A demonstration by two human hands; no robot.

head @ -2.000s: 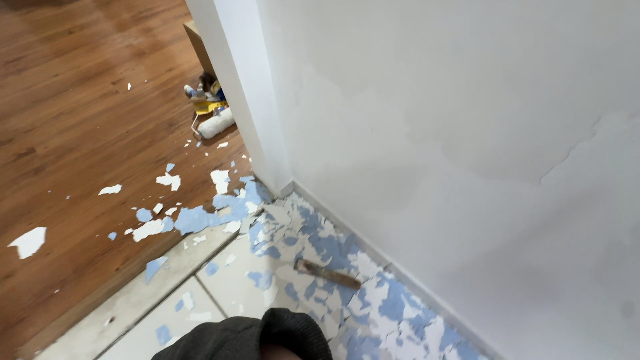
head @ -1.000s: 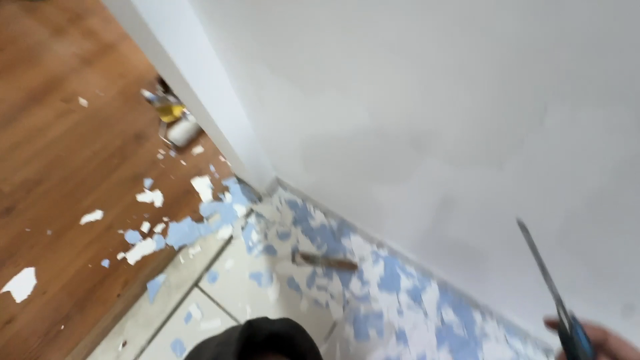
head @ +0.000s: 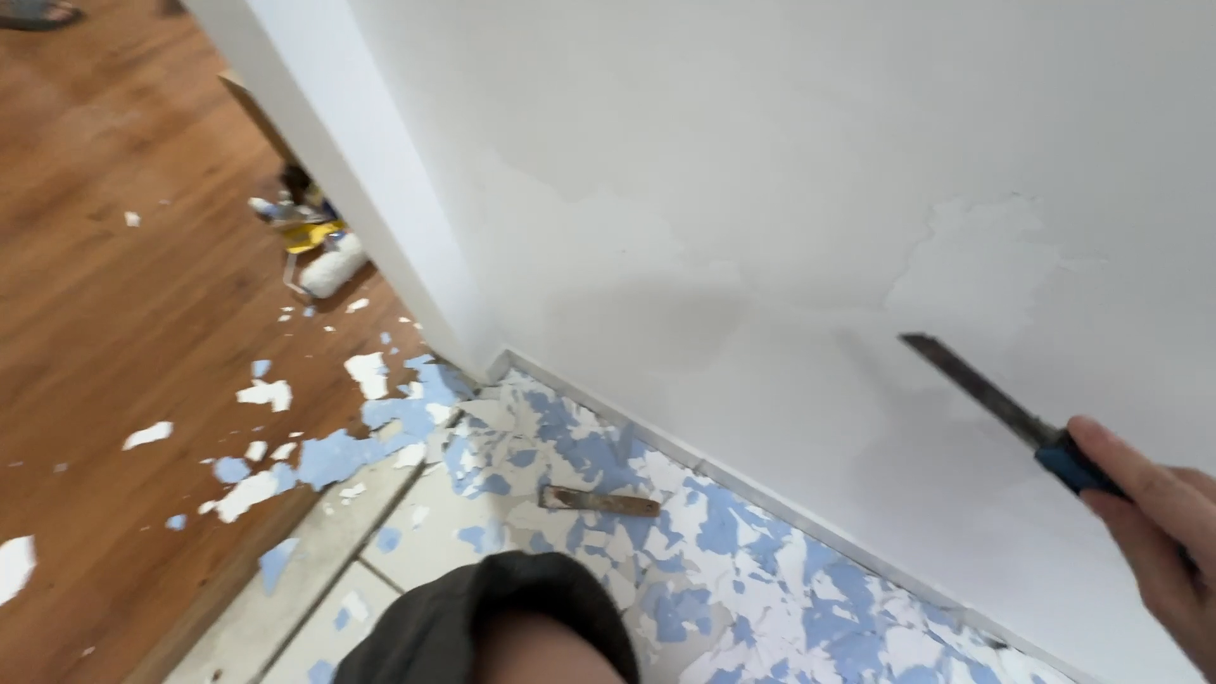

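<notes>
My right hand (head: 1154, 518), at the right edge, grips the dark blue handle of a long narrow blade, which looks like a scraper or knife (head: 988, 394). The blade points up and left in front of the white wall (head: 760, 171), just below a rough patch of peeled paint (head: 978, 256). Whether its tip touches the wall cannot be told. A worn putty knife (head: 598, 501) lies on the floor among white and blue paint flakes (head: 712, 522). My left hand is out of view.
A paint roller (head: 332, 266) and a yellow item (head: 309, 235) lie on the wooden floor (head: 123, 313) beyond the wall's end. A baseboard (head: 703, 465) runs along the wall. My bent knee in dark cloth (head: 418, 617) is at the bottom. A shod foot (head: 38, 14) shows top left.
My right hand, not in view two seconds ago, came in at the lower right with the blade and is now higher, with the blade slanted further left.
</notes>
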